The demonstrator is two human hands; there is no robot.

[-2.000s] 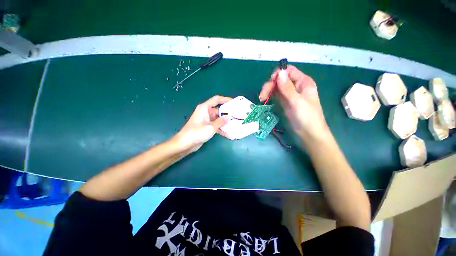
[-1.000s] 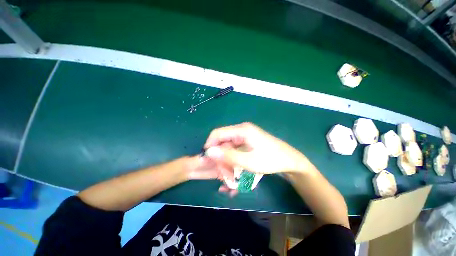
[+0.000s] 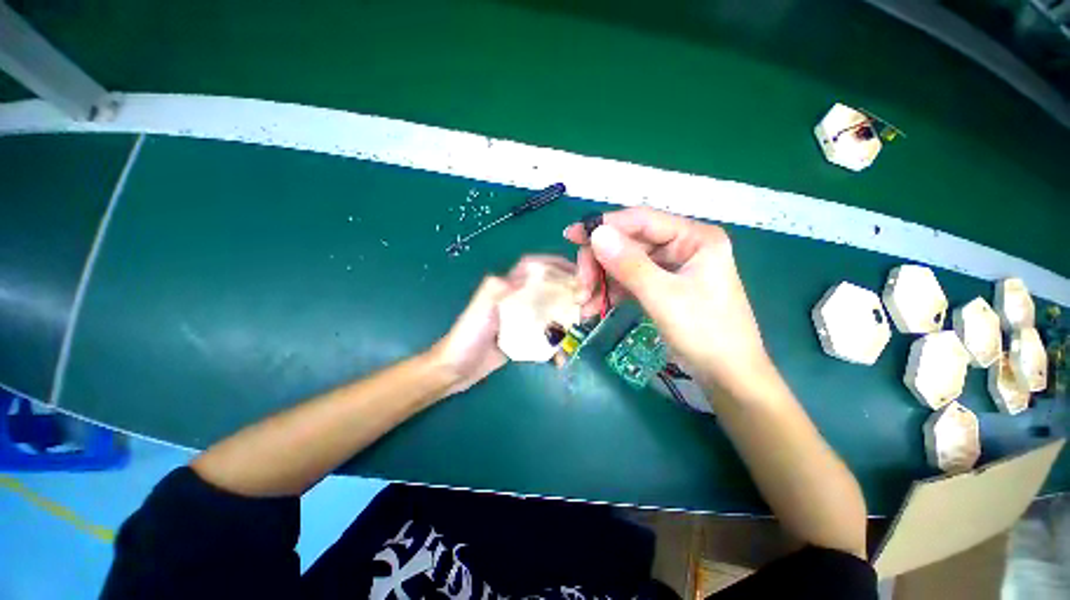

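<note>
My left hand [image 3: 475, 334] grips a cream hexagonal housing [image 3: 530, 314], slightly blurred, by its left side. A green circuit board [image 3: 590, 340] stands tilted at the housing's lower right edge, with yellow and black parts beside it. My right hand [image 3: 675, 275] pinches a black connector [image 3: 593, 222] between thumb and fingertips, above and right of the housing. A red wire runs down from it toward the board. A second green board [image 3: 637, 354] lies below my right hand, with dark wires at its lower right, partly hidden by the hand.
A screwdriver [image 3: 540, 197] lies behind my hands, with tiny screws near its tip. Several housings [image 3: 851, 322] sit at the right. A cardboard box [image 3: 968, 510] is at the lower right. Beyond the white rail [image 3: 411, 138], a part-assembled unit [image 3: 848, 137] sits on the green conveyor.
My hands have moved apart from their overlap, and the housing now shows in my left hand. The black connector is raised in my right hand. The second board has come into view.
</note>
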